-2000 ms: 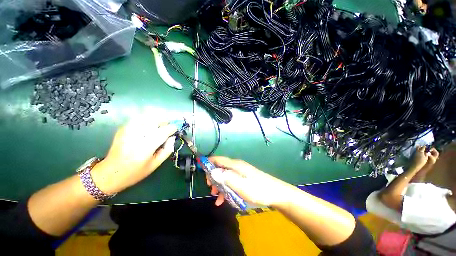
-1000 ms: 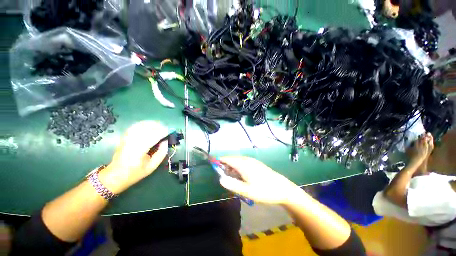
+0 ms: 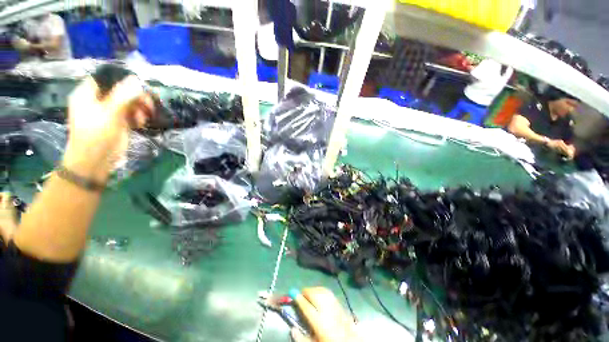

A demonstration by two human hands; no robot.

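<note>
My left hand (image 3: 107,123) is raised at the left, blurred, with its fingers closed around a black cable unit (image 3: 112,77). Dark parts show above and beside the fingers; the exact grip is blurred. My right hand (image 3: 324,315), cut off by the bottom edge, holds the red-and-blue cutting pliers (image 3: 286,312) above the bench. Their jaws point left, with nothing clearly seen between them. A light blue cover shows on one fingertip.
A black cable heap (image 3: 494,247) covers the right of the green bench (image 3: 220,294). Pale-handled pliers (image 3: 264,230) lie beside clear bags (image 3: 207,200). Small grey-black blocks (image 3: 193,244) lie below. White posts (image 3: 247,87) stand behind. A person (image 3: 547,123) sits at right.
The view has tipped up. My left hand has risen far to the left with the black unit, which no longer lies at the bench's front. My right hand still holds the pliers.
</note>
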